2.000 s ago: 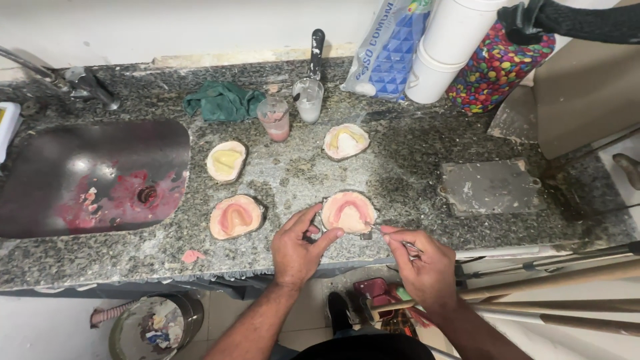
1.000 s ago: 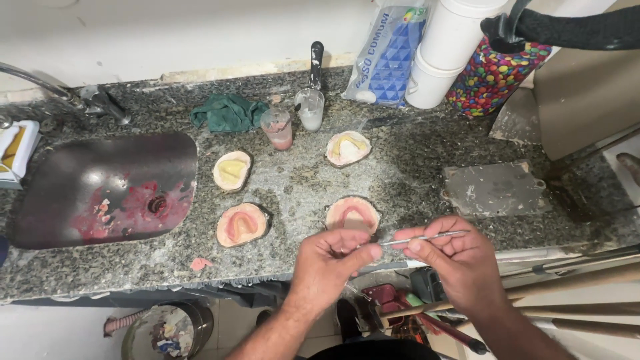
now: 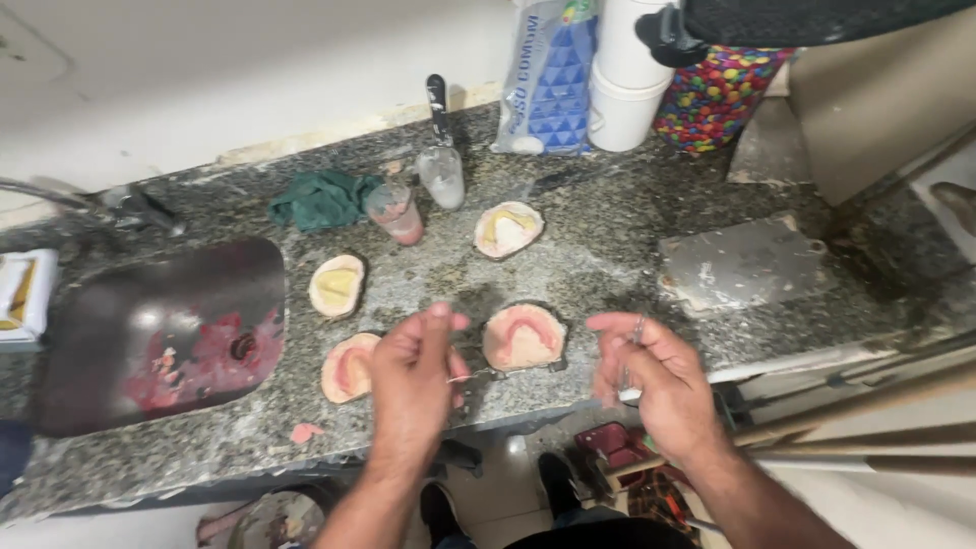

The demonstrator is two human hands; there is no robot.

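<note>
A plaster dental cast with a pink arch (image 3: 526,335) sits on the granite counter between my hands. Beside its left edge, my left hand (image 3: 423,354) is raised with bent fingers; a thin wire-like piece runs from them toward the cast's lower edge. My right hand (image 3: 640,362), to the right of the cast, holds a slim metal dental instrument (image 3: 638,329) between its fingers. Another pink-arched cast (image 3: 347,370) is partly hidden behind my left hand. Two casts with yellow material, one at the left (image 3: 337,285) and one farther back (image 3: 508,229), lie on the counter.
A stained sink (image 3: 84,328) is at the left. Toward the wall are a green cloth (image 3: 324,200), a cup with pink residue (image 3: 396,216), a cup with a black-handled tool (image 3: 442,179), a plastic bag (image 3: 545,84) and white tubs (image 3: 625,107). A metal plate (image 3: 743,263) lies right.
My hands were together on the metal instrument in front of the cast; now they are apart, left hand to the left and the instrument in my right.
</note>
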